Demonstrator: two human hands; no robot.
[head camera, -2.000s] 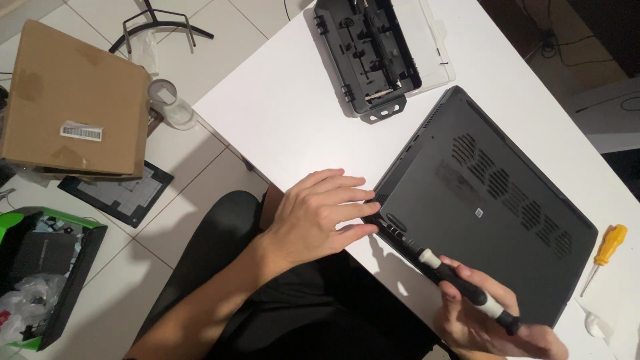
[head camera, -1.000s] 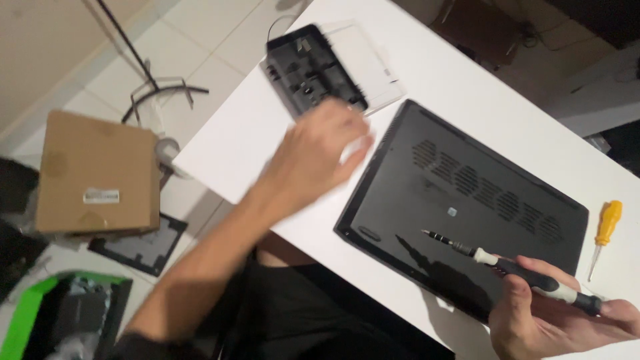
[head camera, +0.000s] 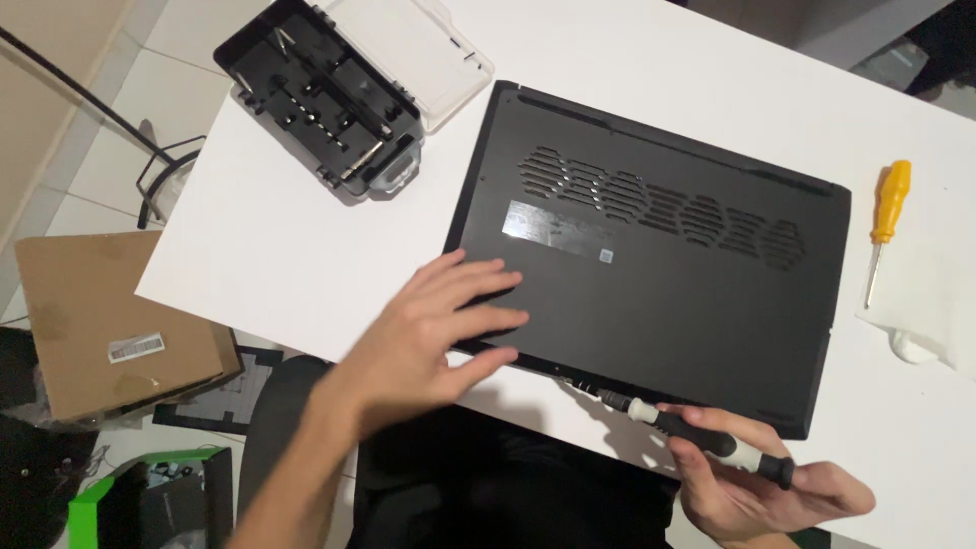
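Note:
A black laptop lies with its vented underside up on the white table. My left hand is spread, its fingers over the laptop's lower left corner; it holds nothing. In my right hand is a black and white precision screwdriver, its bit pointing left at the laptop's near edge; whether the tip touches a screw cannot be told. An open black bit case with a clear lid stands beyond the laptop's left side, with bits and small dark parts inside.
An orange-handled screwdriver lies right of the laptop, near a white cloth or sheet. Left of the table are a cardboard box, a green and black box and a black metal stand. My lap is below the table's near edge.
My left hand has moved from near the bit case back to the laptop's corner. The screwdriver's tip has moved from above the laptop's underside to its near edge.

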